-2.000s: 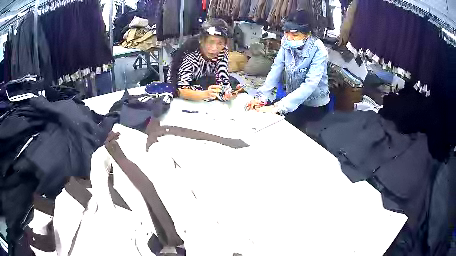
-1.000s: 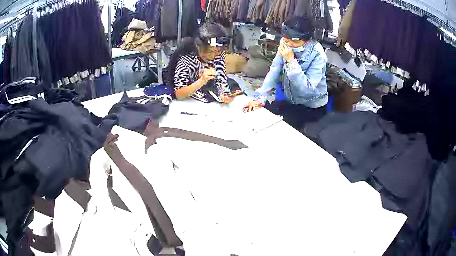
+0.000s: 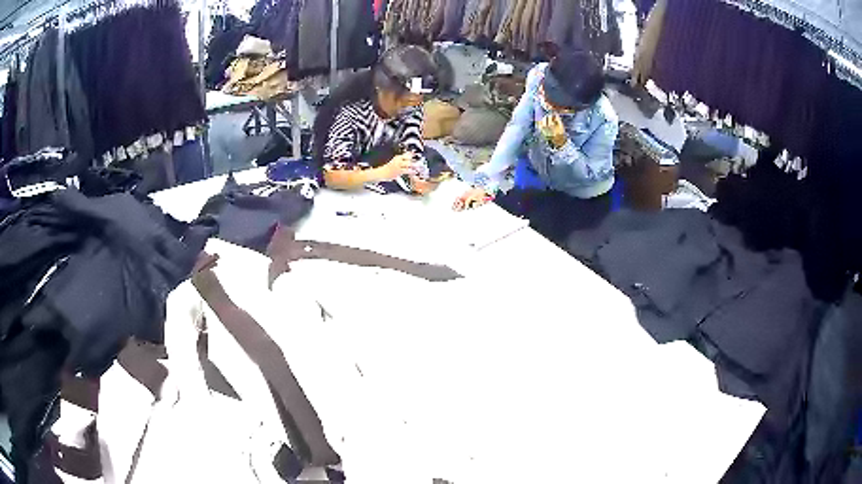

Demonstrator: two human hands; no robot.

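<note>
Neither of my hands is in the picture. White garments (image 3: 236, 416) lie nearest in front of me, overexposed and hard to tell from the white table (image 3: 567, 378). One dark brown waistband (image 3: 260, 354) runs diagonally from the upper left towards the bottom edge. Another dark waistband (image 3: 373, 257) lies crosswise farther back. Shorter dark strips (image 3: 144, 365) show at the lower left. A small thin dark thing (image 3: 325, 310) lies on the white area; it is too small to name.
Dark garments are heaped at the left (image 3: 113, 265) and right (image 3: 709, 274). Two people stand at the far side, one in a striped top (image 3: 350, 137), one in a light blue jacket (image 3: 591, 142). Racks of dark clothes (image 3: 142, 76) hang behind.
The striped-top person's raised hand has come down. The person in blue has brought a hand up to the face and bent the head lower. The view has shifted slightly; the garments lie unchanged.
</note>
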